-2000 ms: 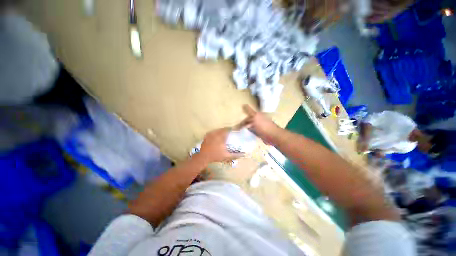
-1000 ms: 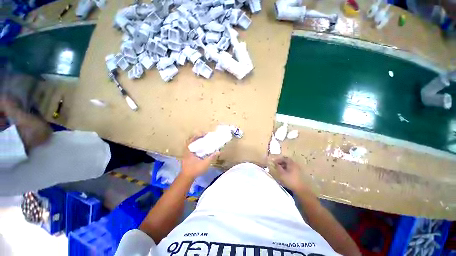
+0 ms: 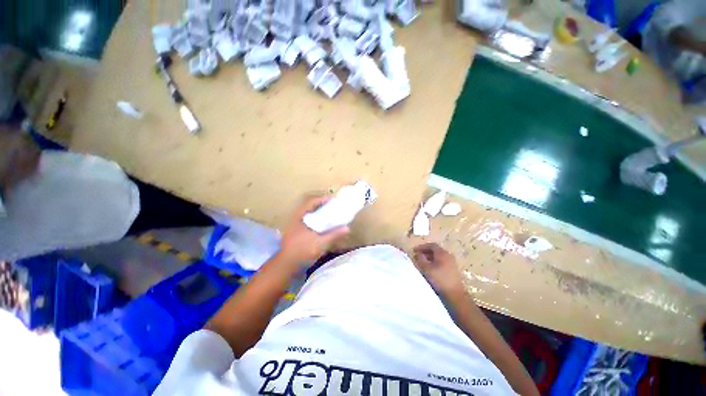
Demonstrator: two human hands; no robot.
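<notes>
My left hand (image 3: 306, 233) is closed around a white body housing (image 3: 337, 209) and holds it at the near edge of the cardboard (image 3: 255, 155). The far end of the housing shows small grey detail. My right hand (image 3: 435, 263) is at the bench edge, its fingers curled; whether it holds something small cannot be told. Several small white oval pieces (image 3: 436, 203) lie just beyond it beside the belt edge. A heap of grey-white housings (image 3: 310, 46) lies on the far part of the cardboard.
A green conveyor belt (image 3: 534, 139) runs at the right, with a tubular housing (image 3: 644, 172) on it. A dark stick with a pale end (image 3: 188, 118) lies on the cardboard. Another worker's sleeve (image 3: 70, 197) is at the left. Blue crates (image 3: 124, 332) stand below.
Two seconds ago my hands were together at the housing; now they are apart, with the housing in my left hand. Since one second ago the view has shifted and the housing is tilted more steeply.
</notes>
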